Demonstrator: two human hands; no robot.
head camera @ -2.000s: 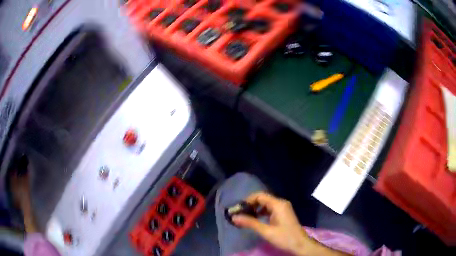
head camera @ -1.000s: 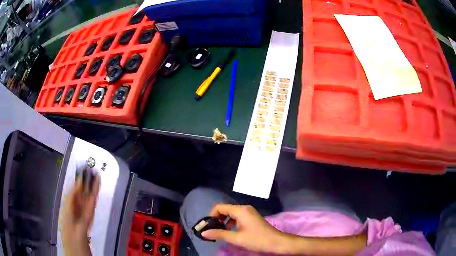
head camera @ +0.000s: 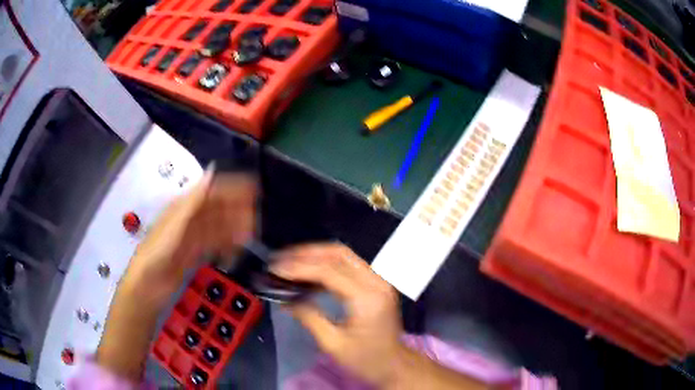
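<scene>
My right hand [head camera: 343,305] is shut on a black rounded housing [head camera: 278,288], held above the lap. My left hand [head camera: 202,217] is blurred and is close to the housing, at its upper left. Whether it touches or holds anything cannot be told. The small red tray [head camera: 217,320] with black round parts lies below my left hand. The white liner sheet [head camera: 465,179] with rows of tan pieces lies over the bench edge, to the right of both hands.
A white control panel [head camera: 114,251] is at the left. On the bench are a filled red tray [head camera: 244,114], yellow-handled tool [head camera: 387,114], blue stick [head camera: 417,143], crumpled scrap [head camera: 378,196], black round parts [head camera: 383,72] and blue box [head camera: 434,38]. Red foam trays [head camera: 564,190] carry a pale paper [head camera: 640,164] at right.
My left hand has moved from the control panel to beside the housing. My right hand still holds the housing. The view has turned and shifted.
</scene>
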